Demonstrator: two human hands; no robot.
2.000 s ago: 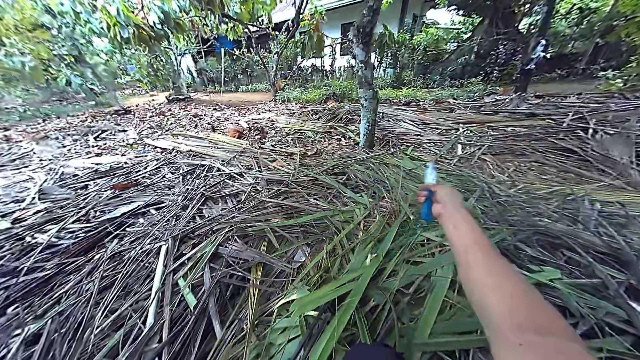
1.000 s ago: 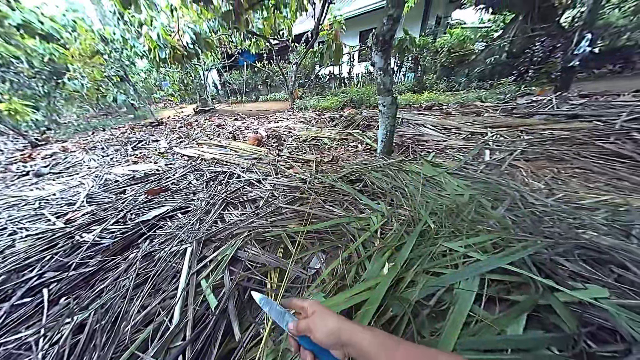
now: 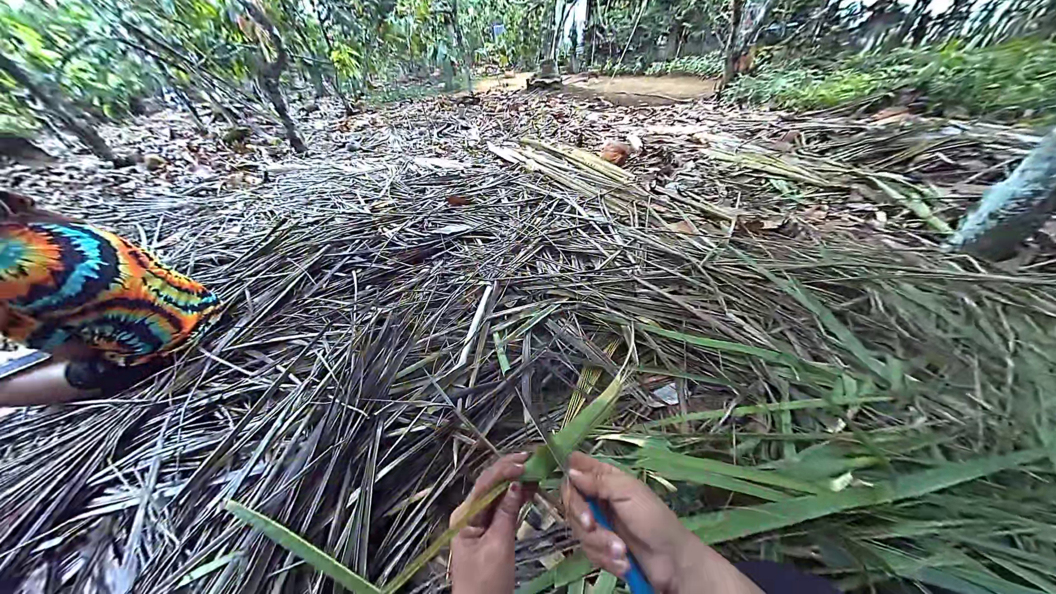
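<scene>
Near the bottom centre, my left hand [image 3: 488, 521] pinches a green palm leaf strip [image 3: 587, 417] between thumb and fingers, and part of the strip trails down to the lower left. Close beside it on the right, my right hand [image 3: 623, 516] is closed around the blue handle of a knife [image 3: 612, 536]. The knife's thin blade points up and lies against the leaf; its edge is hard to make out. Cut green leaves [image 3: 792, 487] lie under and to the right of my hands.
Dry palm fronds [image 3: 330, 330] cover the ground. At the left edge a person in a tie-dye garment [image 3: 107, 289] is bent low. A tree trunk [image 3: 1011, 202] leans at the right edge. A brown husk [image 3: 615, 152] lies farther off, with thin trees behind.
The view has turned left, bringing the other person in. My left hand has come into view holding a leaf strip. My right hand, which held the knife out alone, is now against the leaf.
</scene>
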